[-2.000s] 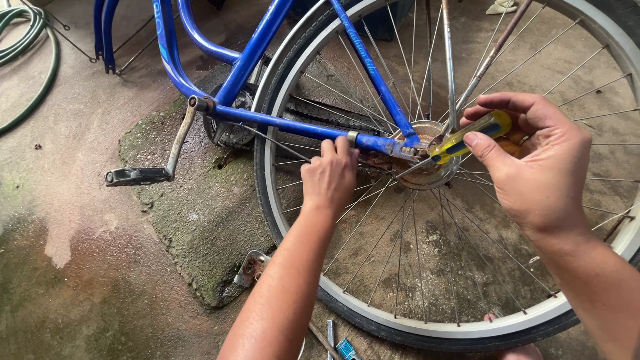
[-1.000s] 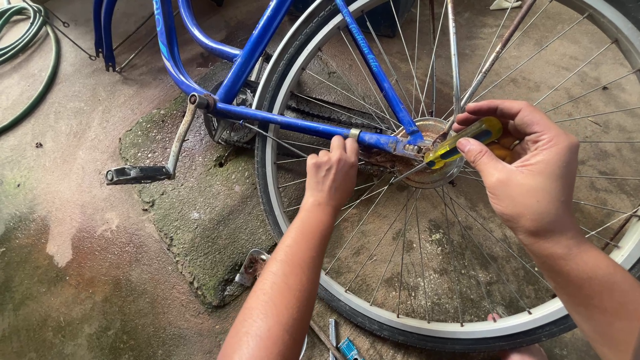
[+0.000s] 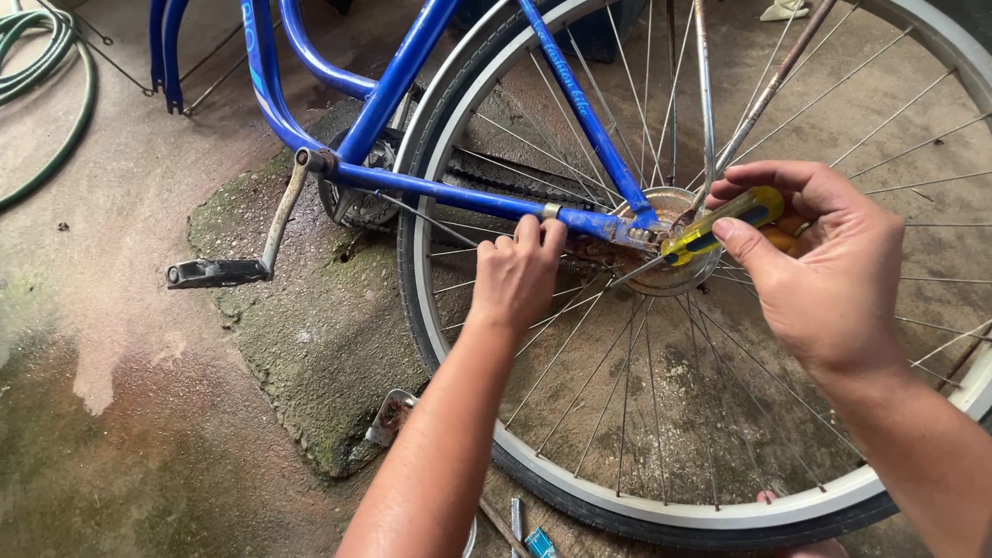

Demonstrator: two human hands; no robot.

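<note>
A screwdriver with a yellow and dark handle (image 3: pixel 725 225) is held between the thumb and fingers of my right hand (image 3: pixel 821 271), beside the rusty rear hub (image 3: pixel 682 208). Its shaft points down and left, toward my left hand. My left hand (image 3: pixel 518 271) has its fingers curled at the blue chainstay (image 3: pixel 465 199), just under a metal clamp band (image 3: pixel 551 211); what the fingertips touch is hidden. The spoked rear wheel (image 3: pixel 457 325) fills the right side behind both hands. A chain (image 3: pixel 527 178) runs behind the stay.
A crank arm with a black pedal (image 3: pixel 217 272) sticks out at left. Near my left forearm lies a small metal container (image 3: pixel 392 415) with rusty contents. Tools, one with a blue part (image 3: pixel 541 542), lie at the bottom edge. A green hose (image 3: pixel 85 116) is coiled at upper left.
The screwdriver handle has rolled and tilted slightly in my right hand since two seconds ago. My left hand has stayed at the chainstay.
</note>
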